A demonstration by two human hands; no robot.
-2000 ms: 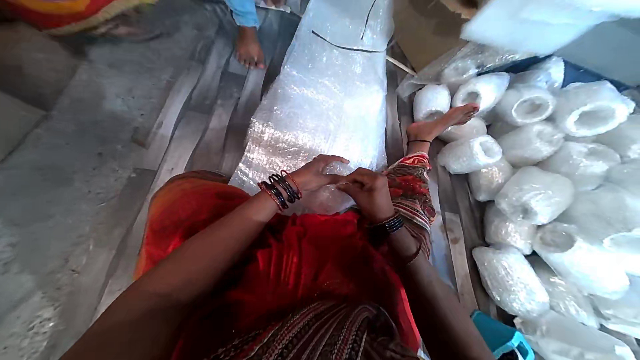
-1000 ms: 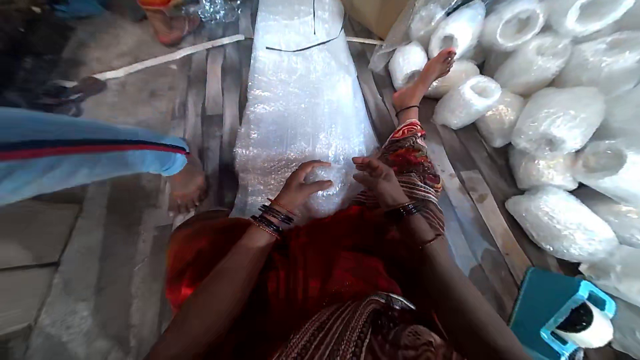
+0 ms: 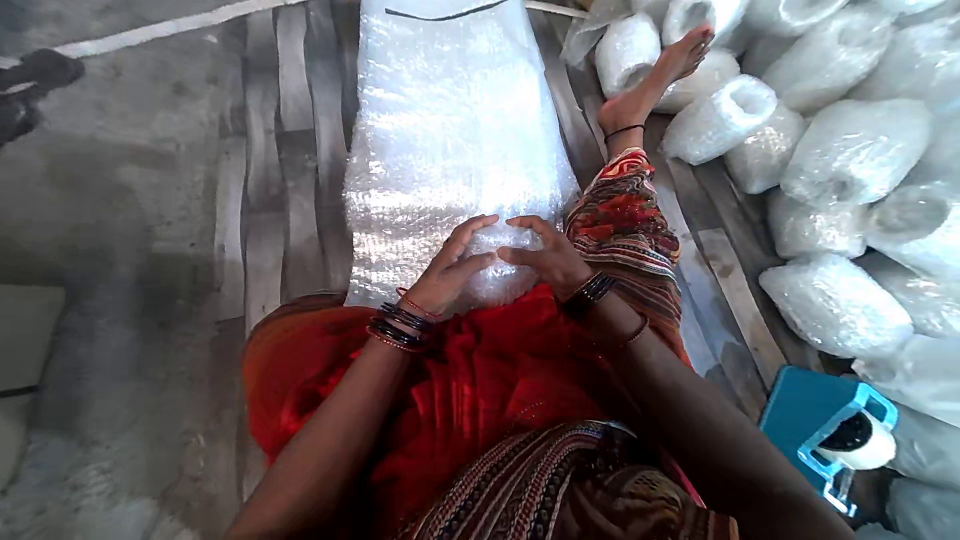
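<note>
A bubble-wrapped bundle [image 3: 501,274] stands upright in front of my lap, at the near end of a long stack of bubble wrap sheets [image 3: 450,127]. What is inside the bundle cannot be told. My left hand [image 3: 456,262] curves around its left side, fingers spread and thumb pointing inward. From the right, my right hand [image 3: 547,255] curves over it in the same way, and the two thumbs nearly meet above its top. Whether the fingers press on the wrap is unclear. A thin black strip [image 3: 448,15] lies across the far part of the sheets.
Several bubble-wrapped rolls with hollow ends [image 3: 721,120] are heaped at the right, close to my outstretched foot [image 3: 656,86]. A blue tape dispenser [image 3: 855,427] with a tape roll lies at the lower right. Wood-patterned floor covering [image 3: 262,165] borders grey concrete at the left.
The other person's leg and foot at the left have gone out of view. My hands stay around the bundle, with the fingertips closer together than one second ago.
</note>
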